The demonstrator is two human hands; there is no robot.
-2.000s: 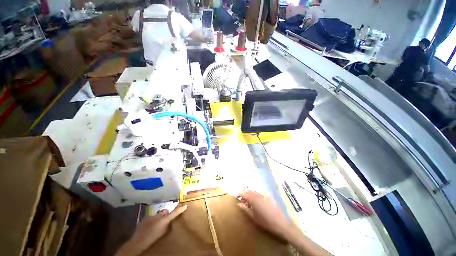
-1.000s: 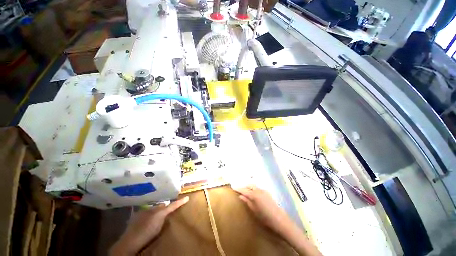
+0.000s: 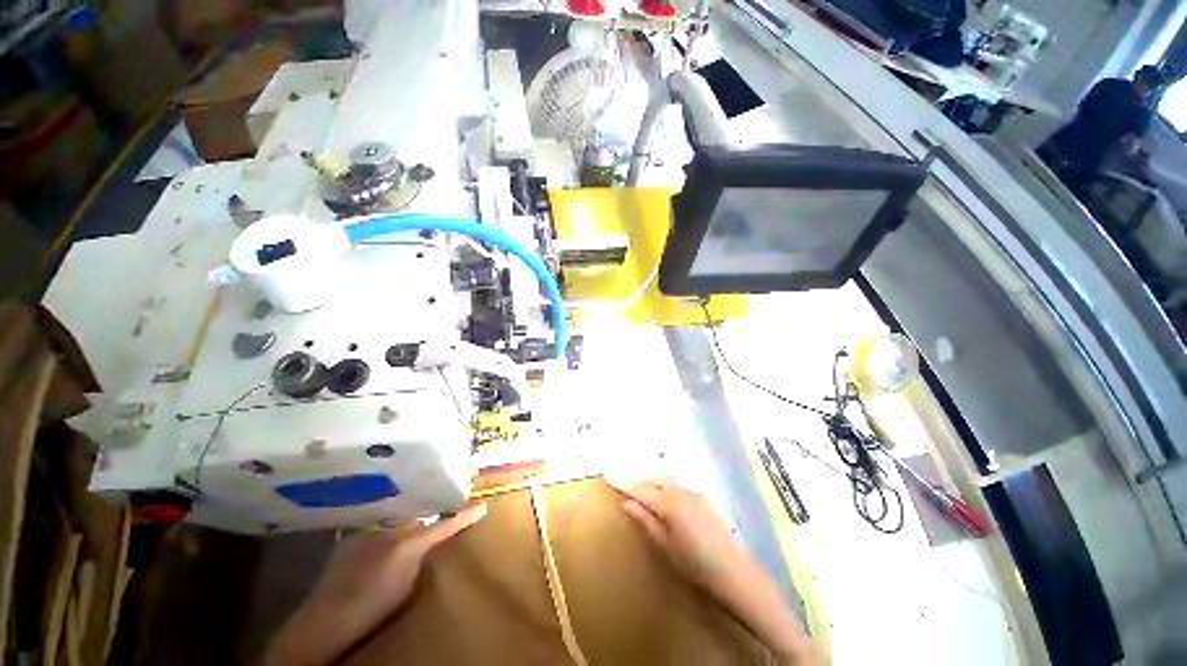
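Note:
A brown workpiece (image 3: 612, 586) lies below the sewing machine head, its top edge at the yellow-orange clamp (image 3: 505, 479). A narrow tan binding tape (image 3: 555, 579) runs down its middle. My left hand (image 3: 397, 572) rests on the workpiece's left side, thumb along the top edge, fingers partly hidden by the machine head. My right hand (image 3: 680, 527) holds the right side near the top corner. The white machine head (image 3: 326, 416) has a blue label (image 3: 339, 491) and a curved blue hose (image 3: 482, 232). The needle area is mostly hidden by glare and the head.
A control screen (image 3: 794, 224) stands behind to the right. Slim tweezers or snips (image 3: 782, 480), a black cable (image 3: 864, 471) and a red-handled tool (image 3: 957, 507) lie on the right. Brown stacked pieces (image 3: 52, 546) are at left. A fan (image 3: 579, 98) stands behind; a person (image 3: 1100, 124) is far right.
The view has moved closer to and lower over the machine. Both hands stay on the workpiece's upper sides. The workpiece's top edge remains at the clamp.

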